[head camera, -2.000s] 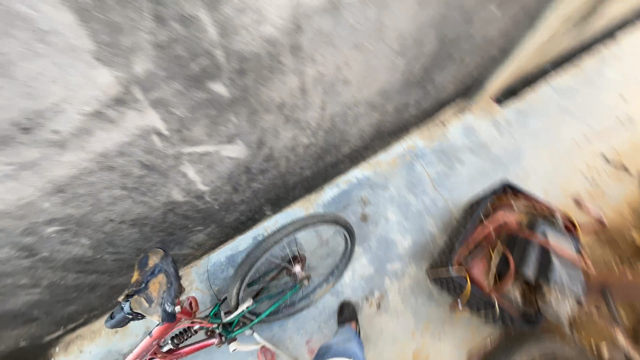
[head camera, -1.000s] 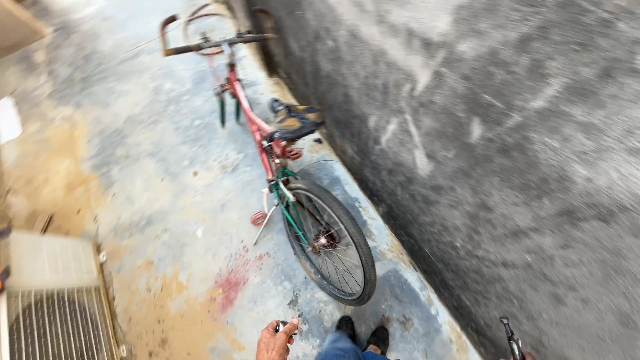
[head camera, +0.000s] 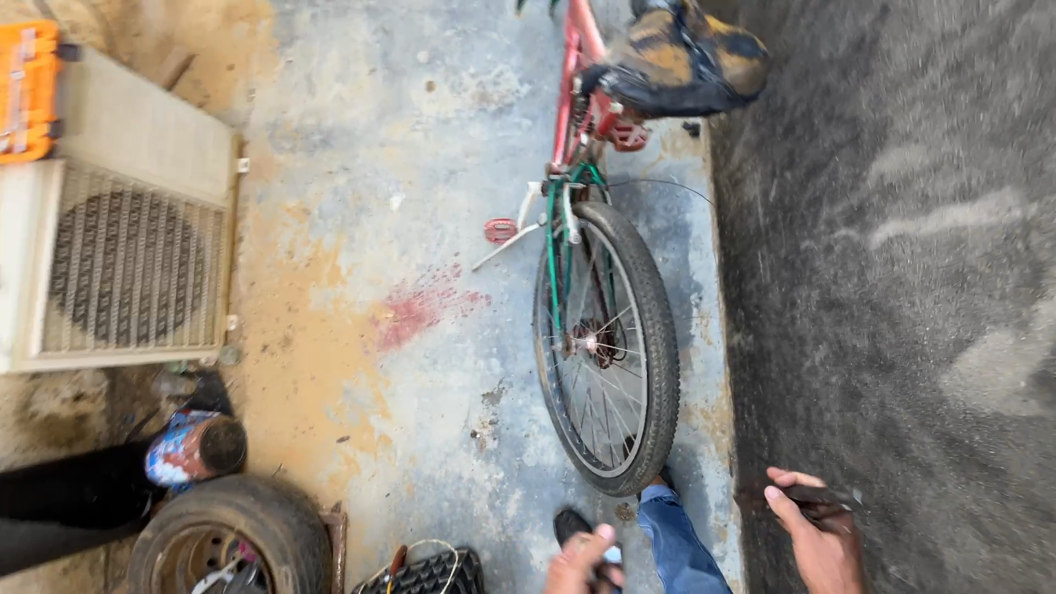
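Note:
At the bottom edge, my left hand (head camera: 582, 565) has its fingers curled around a small dark item with a pale part, too blurred to name. My right hand (head camera: 813, 524), near the wall, is closed on a dark hand tool (head camera: 825, 497), possibly pliers. Ahead stands a bicycle with a red frame (head camera: 565, 99) and green rear stays. Its rear wheel (head camera: 660, 346), with a black knobbly tyre, points toward me. The worn, torn saddle (head camera: 685, 66) is at the top. A red pedal (head camera: 500, 230) sticks out on the left by the metal kickstand (head camera: 507, 247).
A dark rough wall (head camera: 891, 297) runs along the right. On the left are an air-conditioner outdoor unit (head camera: 136, 256) with an orange case (head camera: 26, 91) on it, a can (head camera: 198, 445) and a car wheel (head camera: 289, 528). A black basket (head camera: 454, 573) stands at the bottom.
The view has turned and come closer to the rear wheel. My left hand was at the bottom beside my feet one second ago; both hands now show more clearly.

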